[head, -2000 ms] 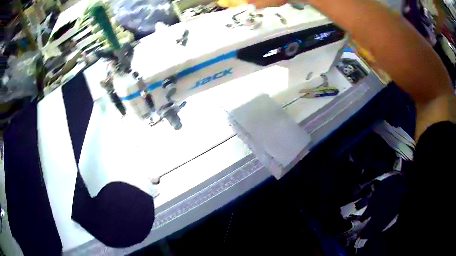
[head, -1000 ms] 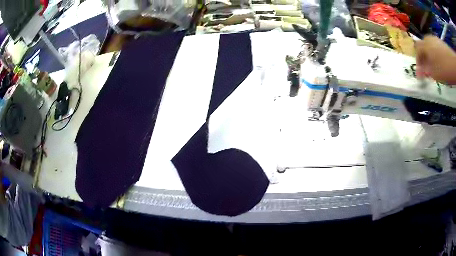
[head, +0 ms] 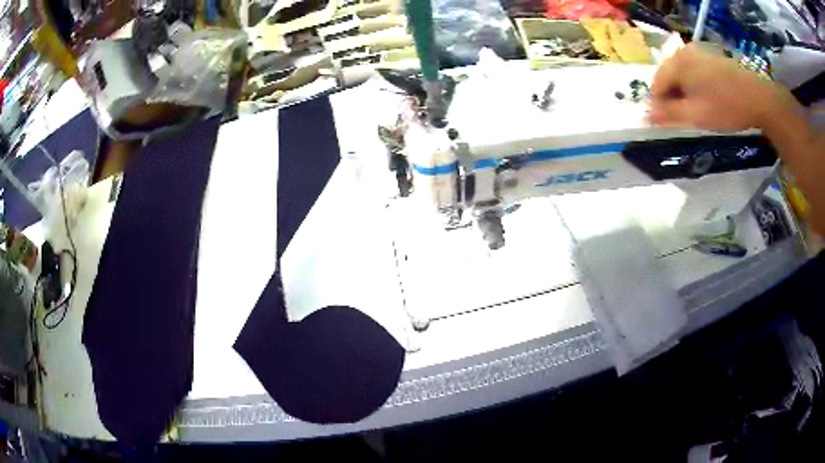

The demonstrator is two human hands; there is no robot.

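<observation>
My right hand (head: 701,89) is over the top right of the white sewing machine (head: 543,163), with its fingers curled; whether it holds anything is unclear. My left hand is not in view. A pale cloth stack (head: 630,285) lies right of the needle area (head: 461,212) and reaches over the measuring scale. A dark panel with a rounded end (head: 330,366) lies left of the needle, its narrow part folded or twisted. A longer dark panel (head: 149,280) lies further left.
Green-handled snips (head: 719,242) lie right of the pale stack. A green upright piece (head: 421,41) stands behind the machine head. Boxes of pieces (head: 371,41) and a red bundle (head: 588,9) are at the back. A black cable (head: 59,289) lies at far left.
The view has swung left and then partly back right. My right arm, earlier reaching across the upper right, now shows its hand over the machine top. The cloth pieces appear unmoved.
</observation>
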